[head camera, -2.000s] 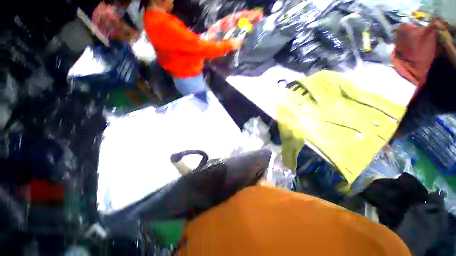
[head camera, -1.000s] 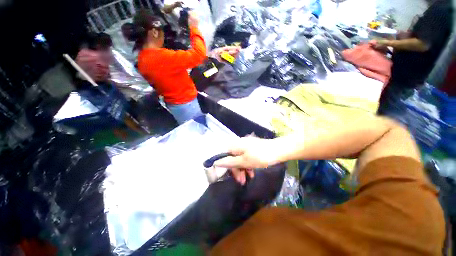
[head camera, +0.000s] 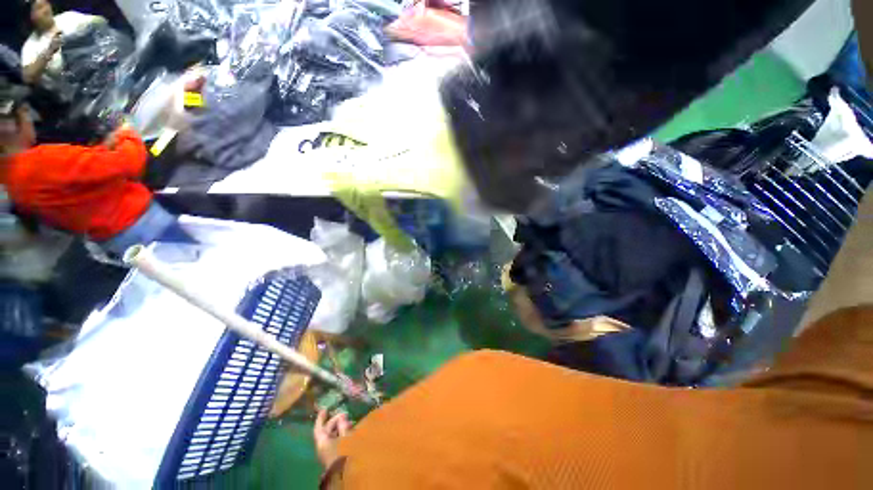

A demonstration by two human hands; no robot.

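A large dark garment (head camera: pixel 574 105), shiny in places and blurred, fills the upper right close to the camera; what holds it up is not visible. My left hand (head camera: pixel 330 431) is small at the bottom centre, partly cut off by my orange sleeve. Its fingers are apart with nothing visible in them, just below the lower end of a pale pole (head camera: pixel 230 321). My right hand is not in view. White sheets of empty polybags (head camera: pixel 124 335) lie on the blue lattice basket (head camera: pixel 225 402) at the left.
A yellow-green jacket (head camera: pixel 383 177) lies on the white table (head camera: pixel 278 172), its right part hidden by the dark garment. Dark garments (head camera: pixel 622 249) are heaped at the right beside a wire rack (head camera: pixel 814 191). A person in red-orange (head camera: pixel 77 182) stands at the left. Green floor (head camera: pixel 421 335) shows.
The view has swung to the right. The hand that was on the black hanger hook over the polybags is no longer there. The dark garment now appears raised at the upper right.
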